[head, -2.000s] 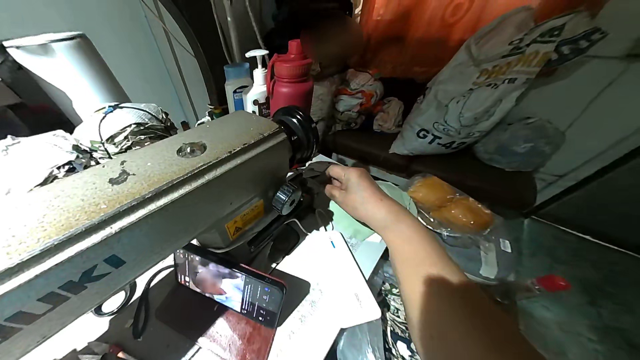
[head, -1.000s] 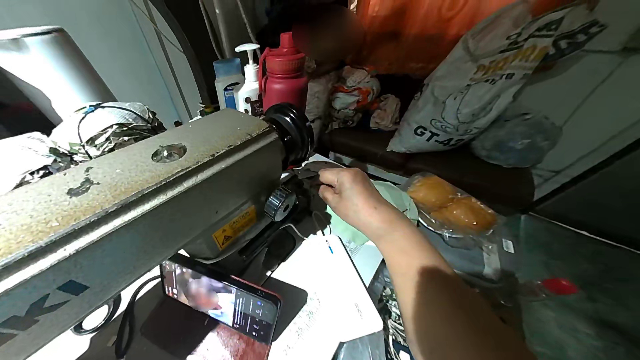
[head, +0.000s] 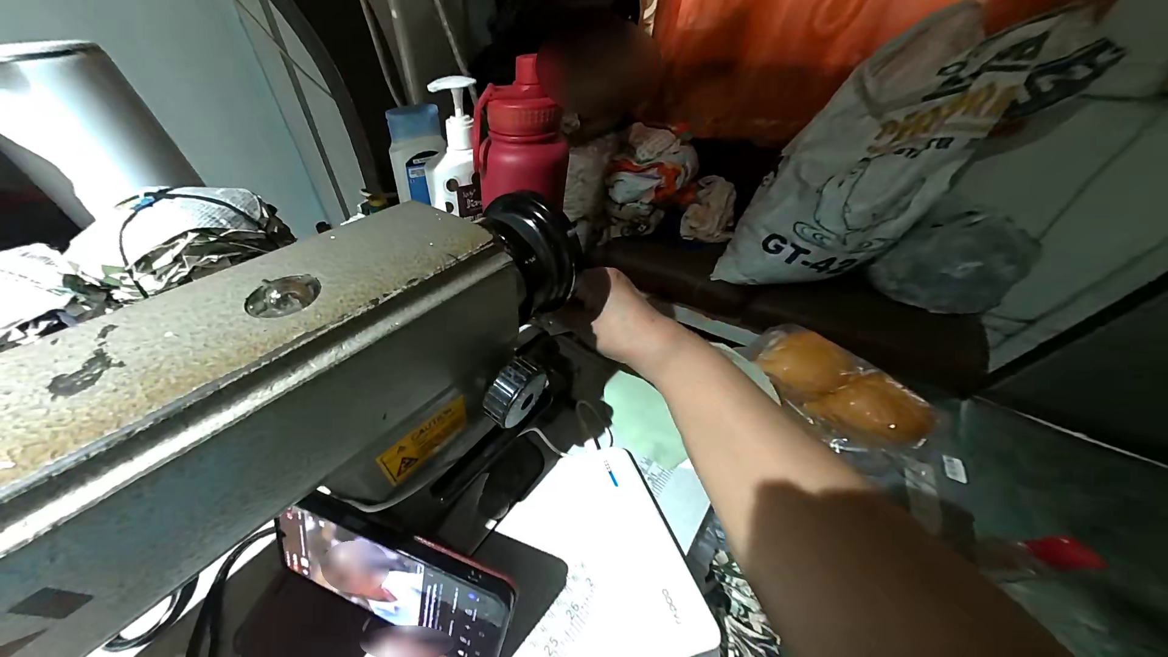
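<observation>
The arm of an industrial sewing machine [head: 365,347] runs from the lower left to the middle of the head view. My right hand [head: 620,315] reaches in from the lower right, right beside the black handwheel [head: 538,255] at the machine's end; its fingers are partly hidden in shadow, so whether they grip anything cannot be told. Below the wheel sits a ridged dial [head: 516,392]. My left hand is out of view. A smartphone [head: 392,584] with a lit screen leans under the machine arm, beside a white power bank [head: 620,547] with a cable.
Behind the machine stand a red bottle [head: 525,146], a white pump bottle [head: 454,164] and a blue-capped bottle [head: 413,151]. Bagged bread buns [head: 844,383] lie right of my forearm. A large printed sack [head: 876,155] and bundled cloth [head: 652,178] rest on a dark seat.
My right hand has moved from below and to the right of the handwheel to close beside it. The phone and the power bank lie as before.
</observation>
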